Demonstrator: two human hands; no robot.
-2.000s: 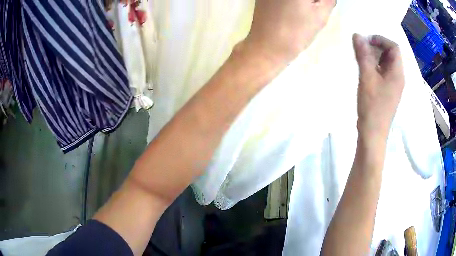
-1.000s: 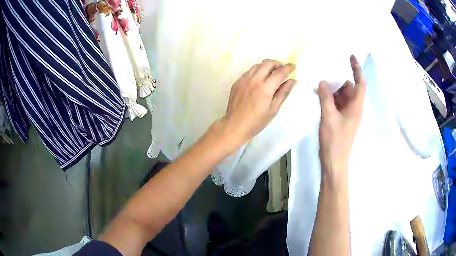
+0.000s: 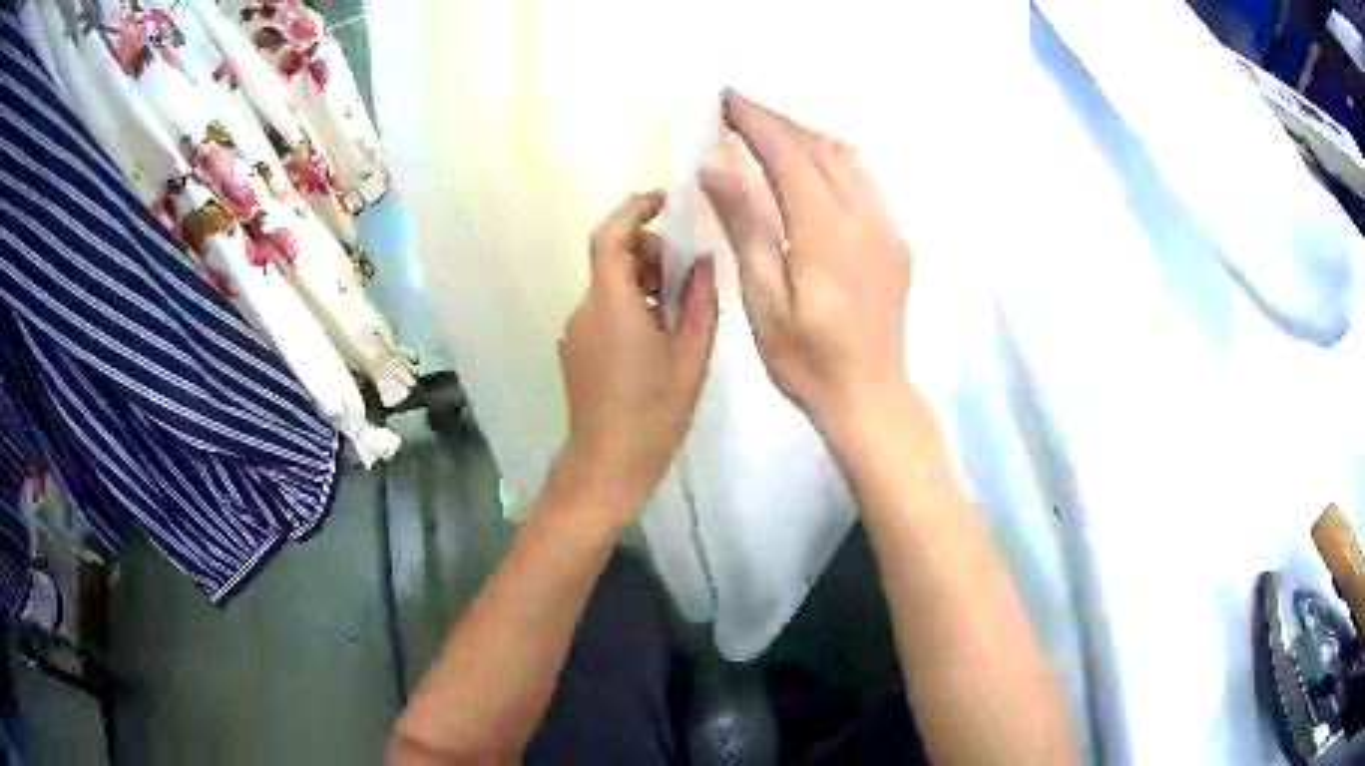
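The sheer white-cream garment [image 3: 494,180] hangs in front of me, with a yellowish tint on its left part. Its rounded lower edge [image 3: 749,621] hangs below my hands. My left hand [image 3: 636,344] is at the middle, fingers curled around a raised fold of the cloth. My right hand [image 3: 823,255] is just right of it, fingers bent against the same fold. The steam iron [image 3: 1310,659] stands at the lower right, partly cut off by the picture's edge, with its orange-tan handle [image 3: 1343,554]; no hand touches it.
Navy striped garments [image 3: 135,344] and floral garments [image 3: 240,195] hang at the left. The white-covered pressing table [image 3: 1183,494] is at the right, with a rounded white padded arm [image 3: 1287,270] above it. The grey-green floor [image 3: 300,659] shows below, with a shoe at the bottom centre.
My right hand has moved left from over the table to the garment. My left hand has moved left and slightly down. Both hands are now close together at a raised fold, and the view has shifted.
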